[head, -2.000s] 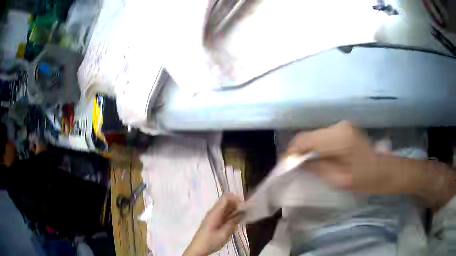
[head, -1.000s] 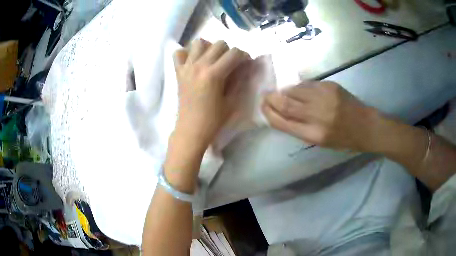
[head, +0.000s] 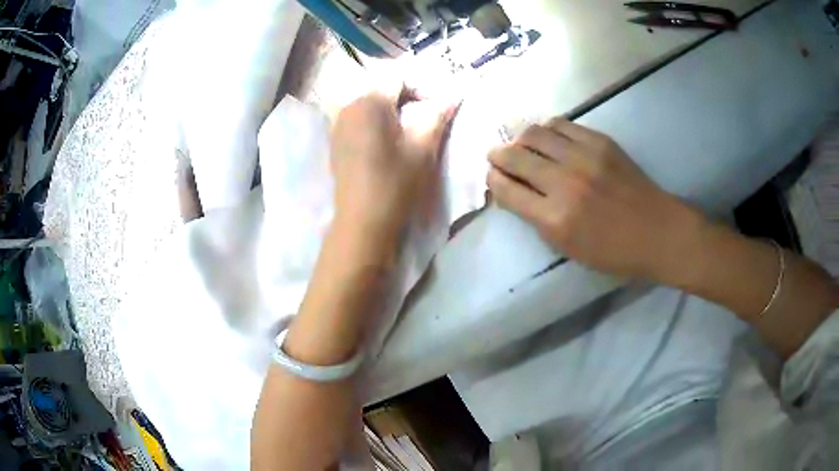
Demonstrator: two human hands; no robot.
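A pale fabric panel is spread over the left of the table, patterned at its far left and smooth and whitish nearer the hands. My left hand grips its folded edge just below the machine's needle area; its fingertips are partly lost in the glare. My right hand holds the fabric's right edge between thumb and fingers, low over the table edge. The sewing machine head, blue-green and white, is at the top, with small metal parts by the presser foot in bright light.
Black thread snips lie on the machine bed at the upper right. The table's rounded edge runs diagonally below my right hand. A grey fan-like object and a yellow and black item are at the lower left.
The view has shifted, with the table, machine and snips further up and left. Since two seconds ago, both hands have come from below the table edge onto the fabric near the needle.
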